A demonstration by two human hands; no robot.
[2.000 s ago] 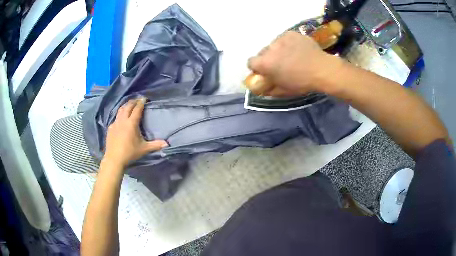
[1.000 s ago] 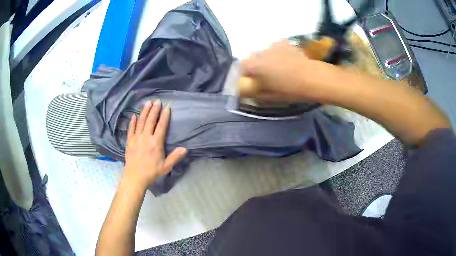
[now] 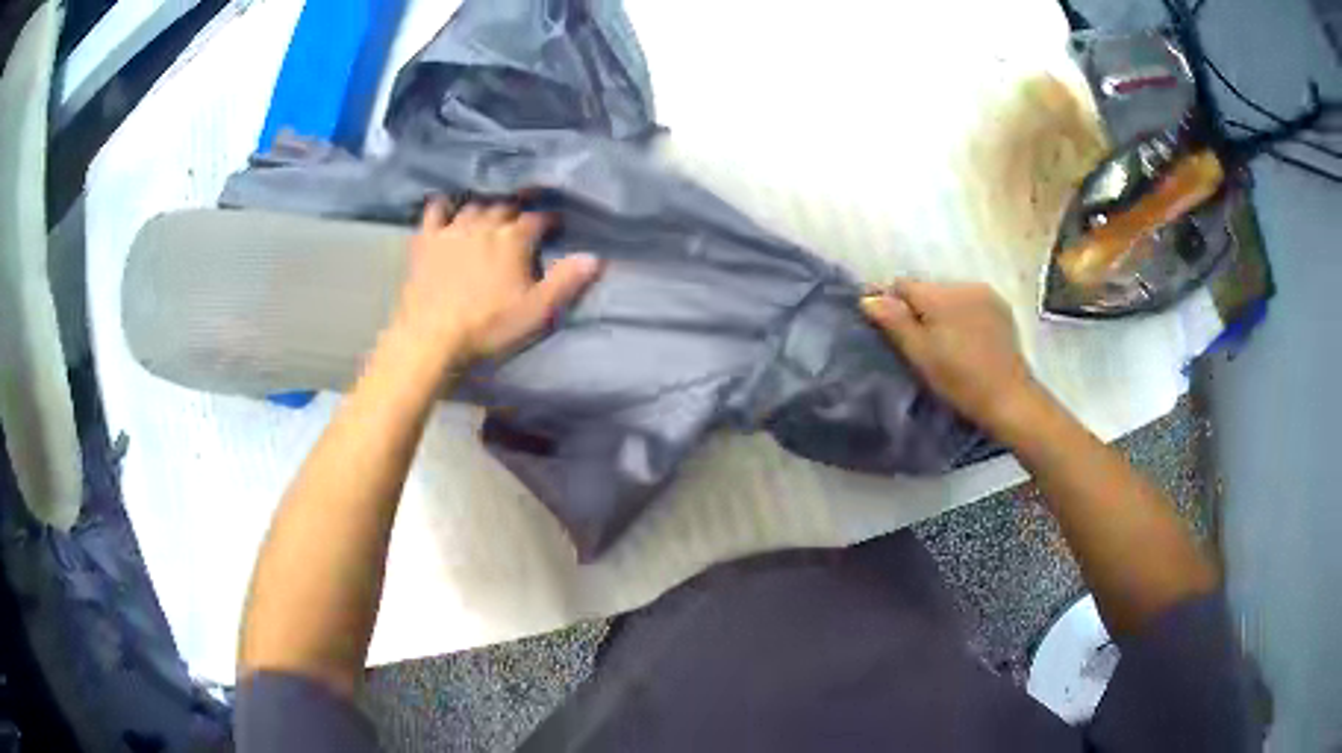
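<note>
A grey garment (image 3: pixel 633 331) lies crumpled over the striped padded arm (image 3: pixel 265 302), whose rounded left end is bare. My left hand (image 3: pixel 486 280) rests on the garment at its left edge, thumb apart from the fingers; whether the fingertips grip cloth is hidden. My right hand (image 3: pixel 949 346) is shut on the garment's right part, with the cloth pulled into folds towards it. The iron (image 3: pixel 1141 228) stands at the table's right edge, its wooden handle up, with no hand on it.
The white table cover (image 3: pixel 795 133) has a brown scorch stain left of the iron. A blue bar (image 3: pixel 331 74) runs at the upper left. White padded arms (image 3: pixel 37 324) stand at the far left. Black cables run behind the iron. A round white object (image 3: pixel 1071 662) is on the speckled floor.
My right hand has let go of the iron, now at the table's right edge, and taken hold of the garment. The garment has shifted right, baring more of the striped arm.
</note>
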